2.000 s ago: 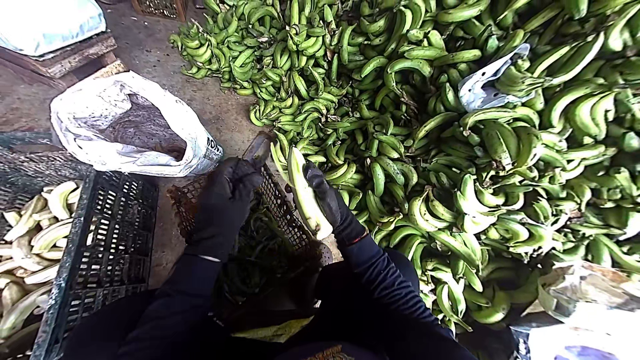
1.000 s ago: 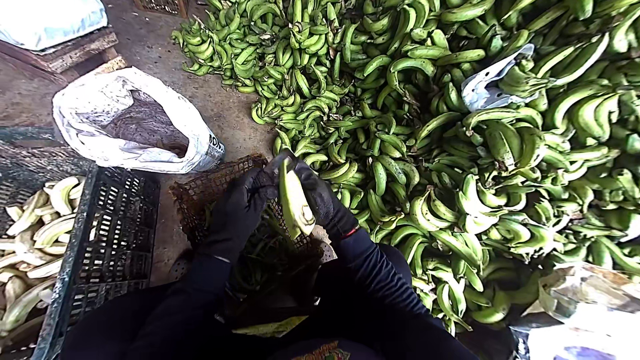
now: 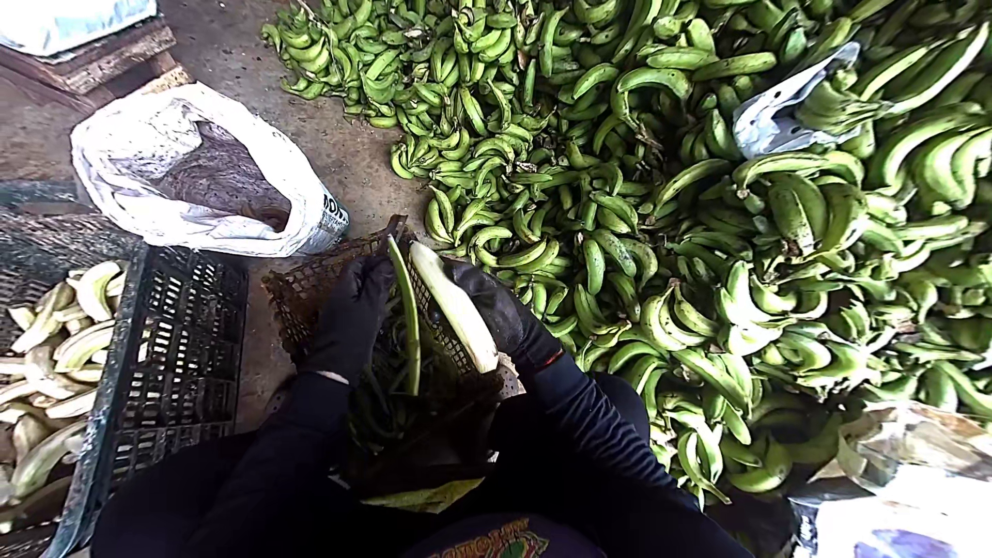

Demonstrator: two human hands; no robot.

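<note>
My right hand (image 3: 492, 306), in a dark glove, is closed around a pale peeled plantain (image 3: 457, 310) that slants down to the right. My left hand (image 3: 353, 310), gloved too, is raised beside it; a dark tool, perhaps a knife, shows at its fingertips, mostly hidden. A long strip of green peel (image 3: 408, 318) hangs between the hands, close to the left fingers. Below them a mesh-sided plastic crate (image 3: 298, 291) holds green peels (image 3: 380, 403). Peeled plantains (image 3: 74, 349) lie in a dark crate (image 3: 182, 333) at the left.
A large heap of green plantains (image 3: 604, 170) covers the floor ahead and to the right. An open white sack (image 3: 263, 163) stands at the upper left, near a wooden stand (image 3: 116, 58). Plastic bags lie at the lower right (image 3: 907, 449) and on the heap (image 3: 783, 101).
The peel strip has come away from the plantain's side and now hangs apart from it. My left hand has moved away from the plantain, which shows a pale peeled face.
</note>
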